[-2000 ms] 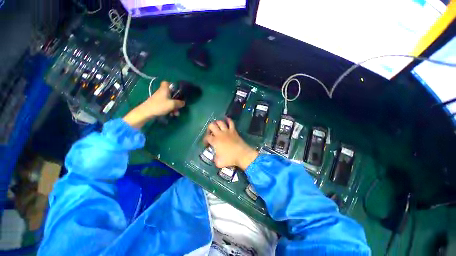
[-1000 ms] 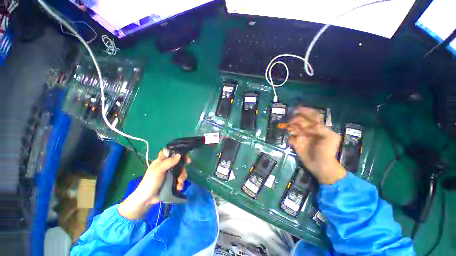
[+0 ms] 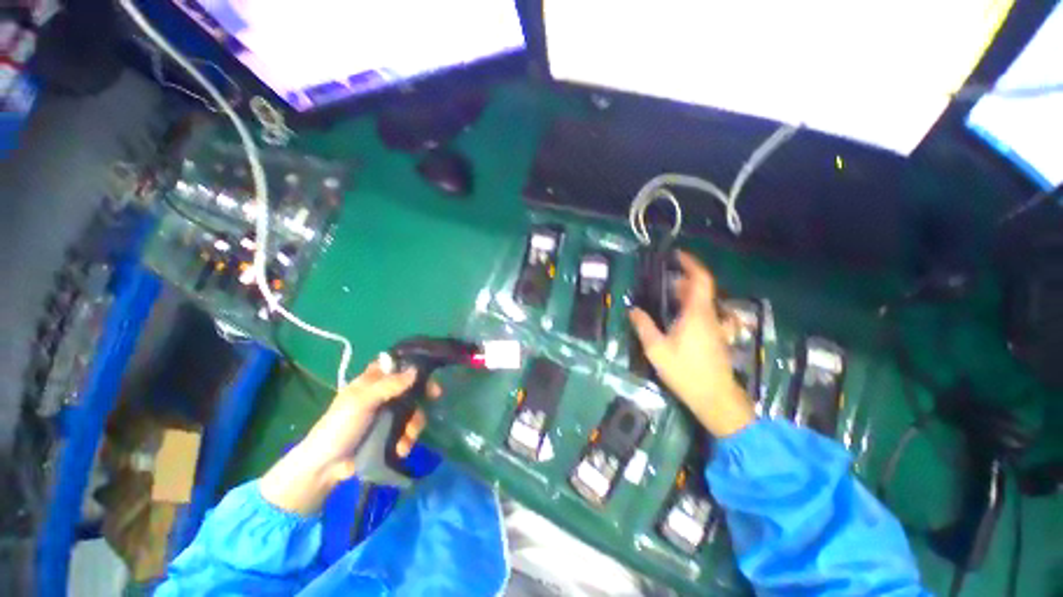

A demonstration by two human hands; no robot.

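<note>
My left hand (image 3: 371,414) grips a black and grey barcode scanner (image 3: 426,351) with a small red light at its head, over the near left part of the bench. A small white label (image 3: 501,355) shows at the scanner's head. My right hand (image 3: 688,344) is closed around a dark handheld terminal (image 3: 660,286) in the back row of the clear blister tray (image 3: 568,342). The terminal's top end is at the looped white cable (image 3: 680,187); my fingers hide part of it. Other terminals (image 3: 537,268) lie in both rows of pockets.
Monitors (image 3: 769,58) stand along the back, with a dark keyboard (image 3: 699,175) below them. A black mouse (image 3: 445,171) lies behind the tray. A second tray (image 3: 216,262) of units is at the left, crossed by the scanner's pale cord. Another black scanner (image 3: 985,513) lies at right.
My right hand has moved left and closed around the terminal at the cable. My left hand first reached to the dark scanner, then brought it nearer and holds it beside the tray.
</note>
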